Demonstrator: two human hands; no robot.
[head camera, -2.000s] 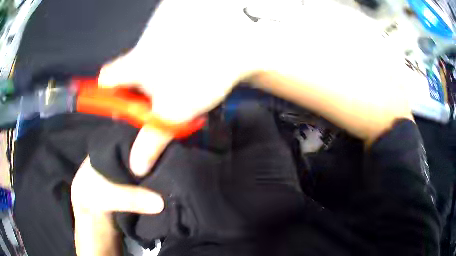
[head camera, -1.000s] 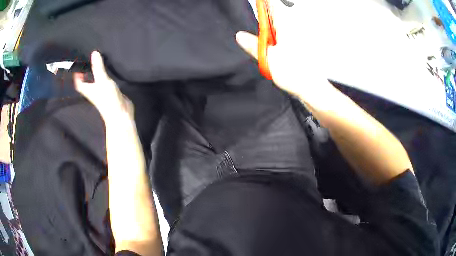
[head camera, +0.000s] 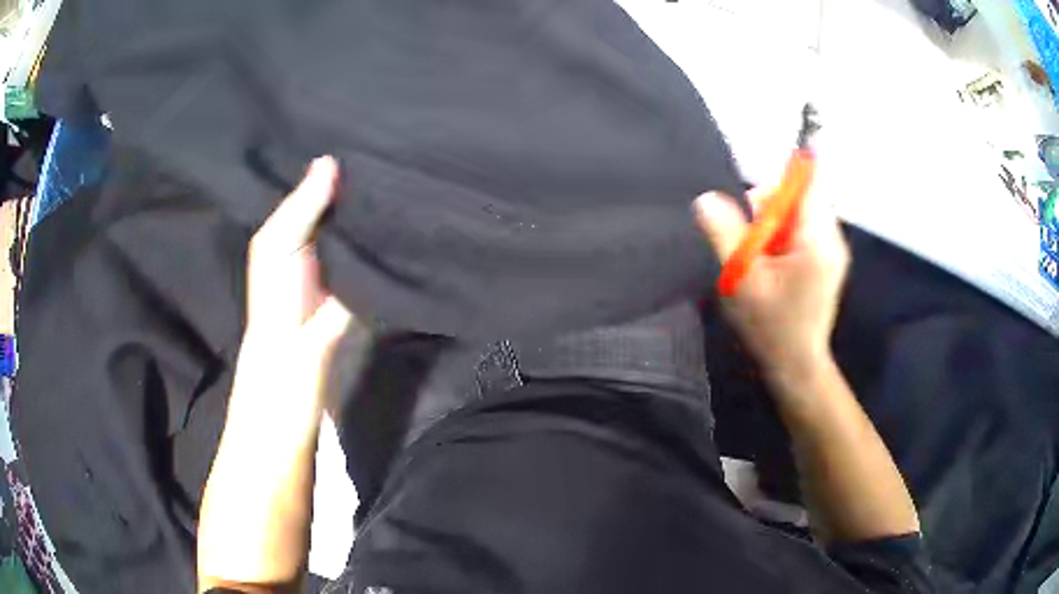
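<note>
A wide black fabric panel (head camera: 499, 128) spreads over my lap and up onto the white table. My left hand (head camera: 296, 255) grips its near left edge, thumb on top. My right hand (head camera: 784, 261) is at the panel's right edge and holds scissors by their orange-red handles (head camera: 784, 215). The scissors point up and away over the white table; the pivot shows dark, and the blades are washed out against the white. Small pale specks show near the panel's middle. The fingers under the cloth are hidden.
A white table (head camera: 894, 174) lies at the right, with small items and blue lettering at its far right. More black cloth (head camera: 105, 383) hangs at the left, and dark cloth (head camera: 929, 360) lies below the table edge at the right. A blue surface (head camera: 76, 174) shows at the left.
The panel has come nearer and now covers more of my lap. My left hand has moved right and taken its edge. My right hand has moved right and down with the scissors.
</note>
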